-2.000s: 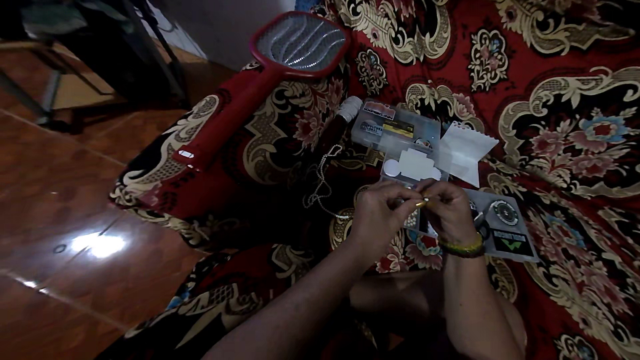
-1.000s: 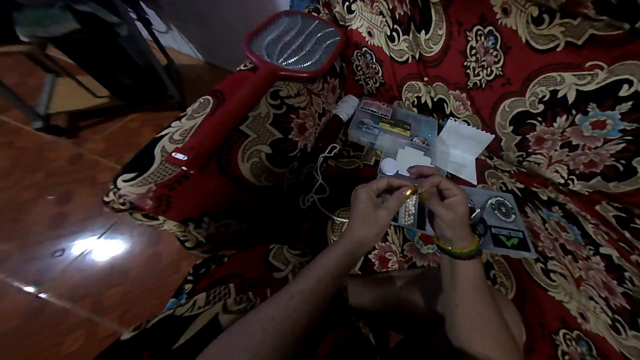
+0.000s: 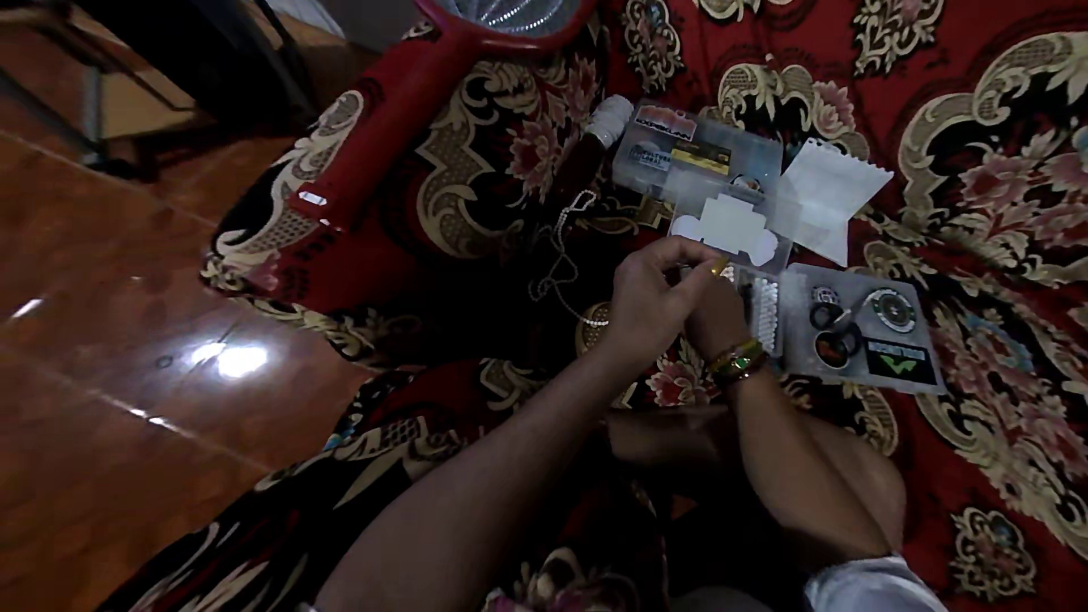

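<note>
My left hand has its thumb and fingers pinched together, with a small gold-coloured piece at their tips. Close against it on the right is my right hand, its fingers mostly hidden behind the left; whether it grips anything cannot be seen. A beaded bracelet circles the right wrist. Just beyond the hands, a compartment box of white beads is partly covered by them. White card cutouts lie on a clear plastic box bearing stickers.
Scissors lie on a stickered plastic lid at right. A folded white paper, a white-capped bottle and a white beaded strand rest on the patterned sofa. A red electric swatter lies on the armrest.
The right hand's fingers, visible beside the left hand earlier, are now mostly behind it. The view has tilted down somewhat.
</note>
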